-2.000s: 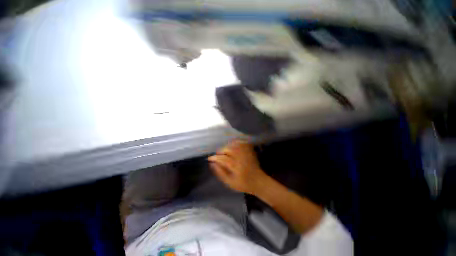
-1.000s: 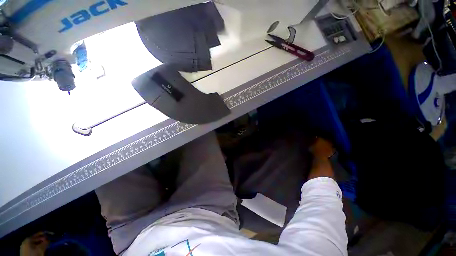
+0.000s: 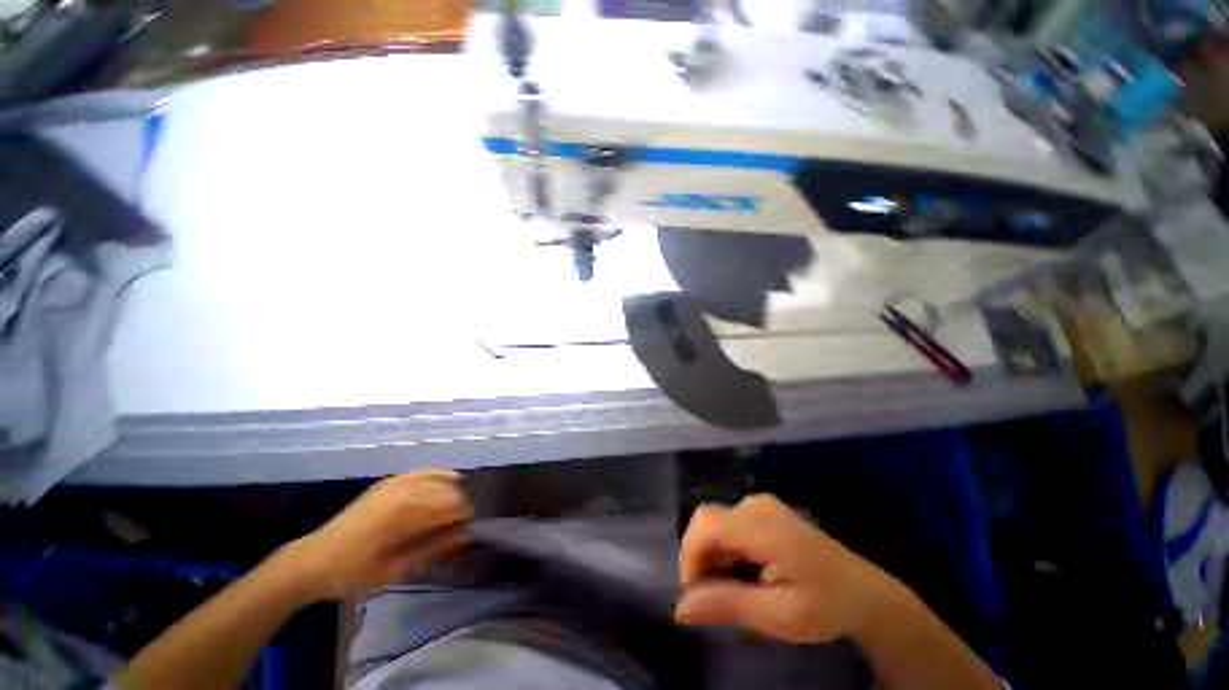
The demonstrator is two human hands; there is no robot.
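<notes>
My left hand (image 3: 404,519) and my right hand (image 3: 775,566) are above my lap, in front of the table edge. A blurred grey cloth (image 3: 580,559) stretches between them, and both hands look closed on it; its outline and the fingertips are unclear. On the table, the curved dark piece with a black label (image 3: 694,364) lies right of the needle area. Small dark grey cut pieces (image 3: 735,270) lie under the arm of the white sewing machine (image 3: 701,189).
Thread snips (image 3: 927,344) lie at the table's right. Mixed grey folded cloth (image 3: 54,351) lies at the far left, partly over the grey front edge (image 3: 324,438). Deep blue plastic (image 3: 890,492) shows below the table.
The view has swung left and up. My right hand has come up from low at the right to my lap. My left hand is now beside it, with grey cloth between them.
</notes>
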